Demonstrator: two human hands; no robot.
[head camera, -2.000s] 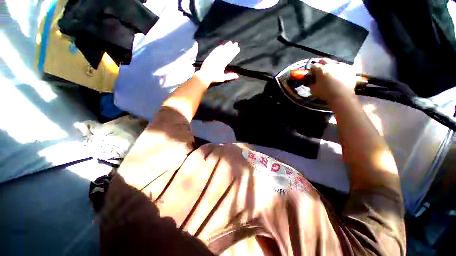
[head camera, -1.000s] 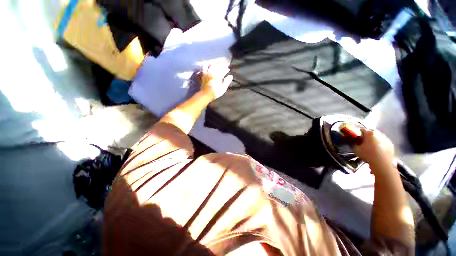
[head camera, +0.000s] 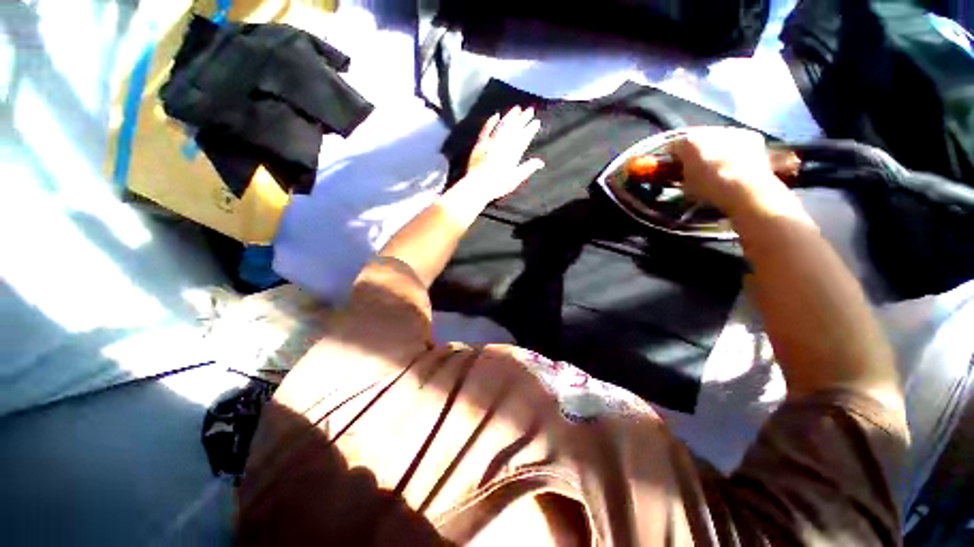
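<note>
A black garment panel (head camera: 630, 310) lies flat on a white pressing cloth (head camera: 358, 176) in front of me. My left hand (head camera: 502, 157) lies on the panel's upper left part with its fingers apart, holding nothing. My right hand (head camera: 728, 166) grips the handle of the steam iron (head camera: 654, 192). The iron is over the right part of the panel, its tip pointing left. The cloth under the iron and hand is hidden.
A yellow carton (head camera: 157, 192) with a blue stripe stands at the left, with crumpled black pieces (head camera: 262, 102) on it. The thick black iron hose (head camera: 881, 166) runs off right. Black cloth (head camera: 609, 27) lies at the far edge, and a dark pile (head camera: 892, 69) at the far right.
The iron has moved from the panel's lower right edge up and left onto the panel. My left hand has moved from the panel's left edge onto its upper left part. The view has shifted.
</note>
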